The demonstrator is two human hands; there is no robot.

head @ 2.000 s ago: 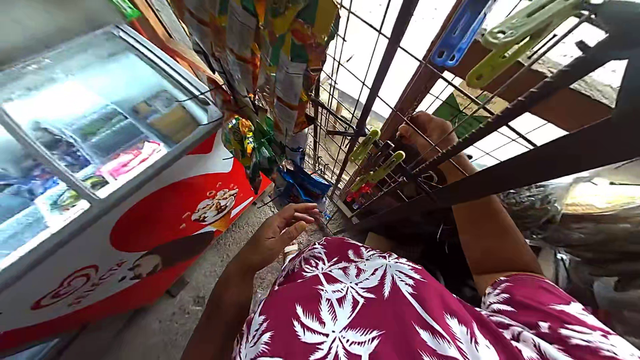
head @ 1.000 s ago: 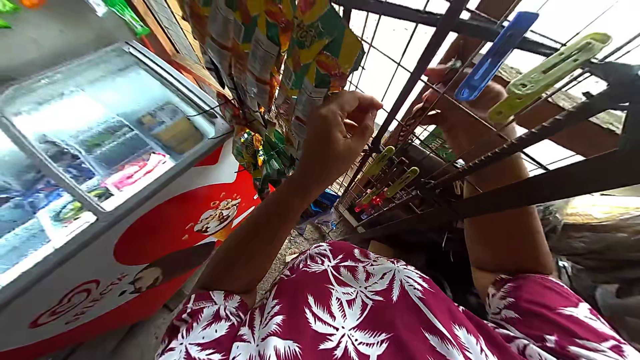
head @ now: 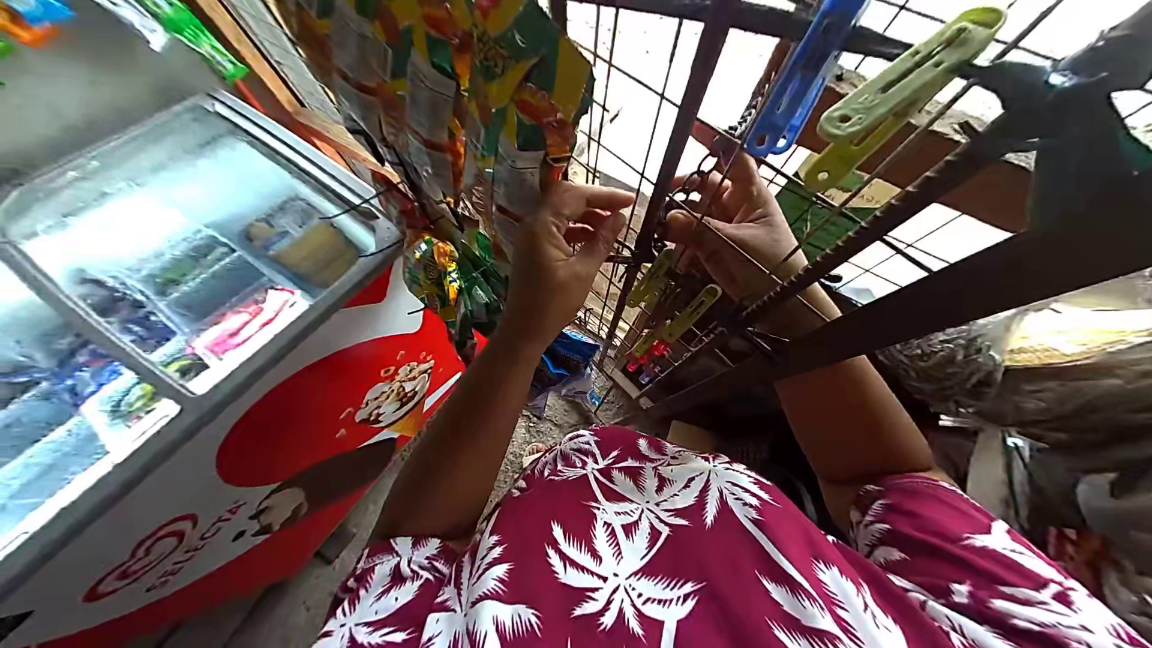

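Behind the bars of a metal grille, my right hand has its fingertips on a dark metal chain. My left hand is raised just left of the grille, thumb and fingers bent toward each other; no object shows between them. Beside it hang foil snack packets in green, yellow and orange. A blue plastic clothespin and a yellow-green clothespin are clipped above my right hand. More green clothespins sit on the grille below the hands.
At the left stands a red and white ice cream chest freezer with a glass top. Blue packets lie low beyond my left forearm. Bundled plastic bags are at the right, beyond the thick metal bar.
My left hand has risen from low near my body to beside the grille and the snack packets. My right hand remains behind the bars, its fingers now showing more plainly at the chain.
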